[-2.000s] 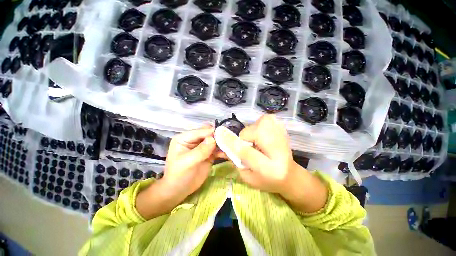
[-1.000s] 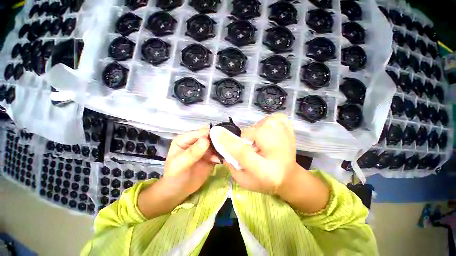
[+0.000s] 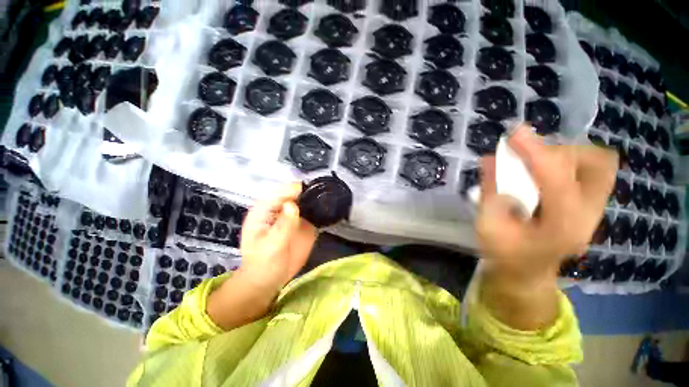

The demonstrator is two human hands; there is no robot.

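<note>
My left hand [image 3: 273, 240] holds a black round part [image 3: 326, 201] by its left edge, just in front of the near edge of the blister tray [image 3: 253, 143]. The part's dark face shows. My right hand [image 3: 548, 196] is blurred, raised over the right side of the tray and away from the part. It holds a white wiping cloth [image 3: 517, 178] between thumb and fingers. The tray bears rows of black parts, one in each filled pocket. One pocket in its front row, left of the middle, shows no part.
A left tray [image 3: 75, 170] with a crumpled white sheet and closely lying black parts stands beside the main one. Another filled tray [image 3: 656, 264] is at the right. Lower filled trays [image 3: 143, 261] show at the lower left. The floor [image 3: 45, 306] shows below.
My right hand has moved away from the part to the right with the cloth. My left hand keeps the part, now uncovered. The view of the trays has shifted slightly.
</note>
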